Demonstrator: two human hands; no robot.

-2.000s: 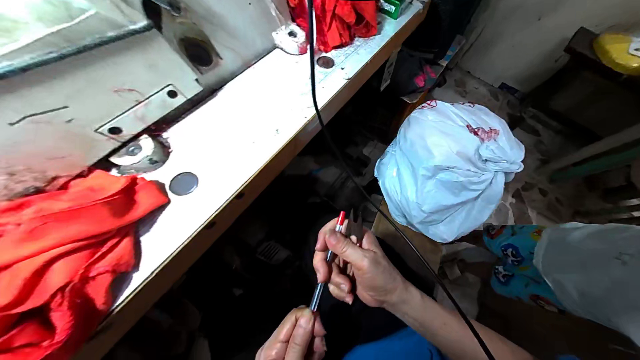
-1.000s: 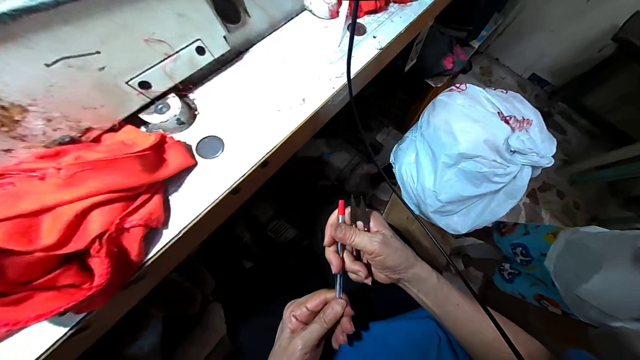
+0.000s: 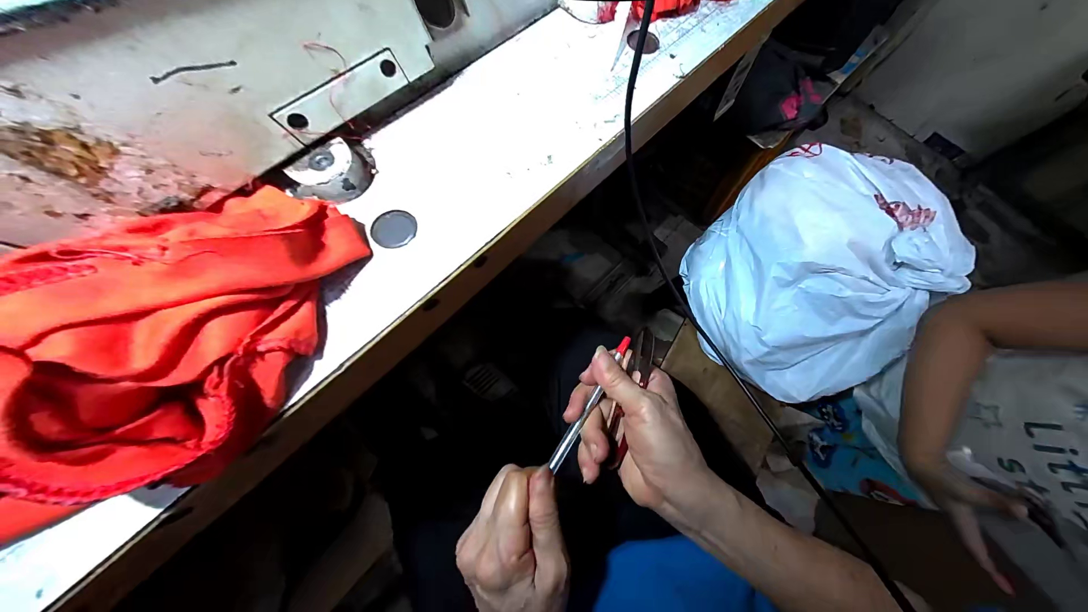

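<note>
My left hand [image 3: 514,540] pinches the lower end of a slim pen-like tool [image 3: 576,432] with a metallic shaft and a red tip. My right hand [image 3: 642,421] grips the same tool near its red end, between thumb and fingers. Thread snips [image 3: 643,353], dark-bladed with reddish handles, also lie in my right palm, blades pointing up. Both hands are over my lap, below the table's front edge. Red fabric [image 3: 170,340] lies bunched on the white tabletop [image 3: 501,161] at the left, beside the sewing machine [image 3: 212,93].
A black cable [image 3: 633,144] hangs across the view, passing right of my hands. A full white plastic bag [image 3: 816,272] stands at the right on cardboard. Another person's arm [image 3: 943,382] is at the far right, with a dark object near the hand. More red fabric lies at the table's far end.
Another person's arm has come into view at the right. The pen-like tool, upright one second ago, now tilts to the right at its red end. Both hands still hold it.
</note>
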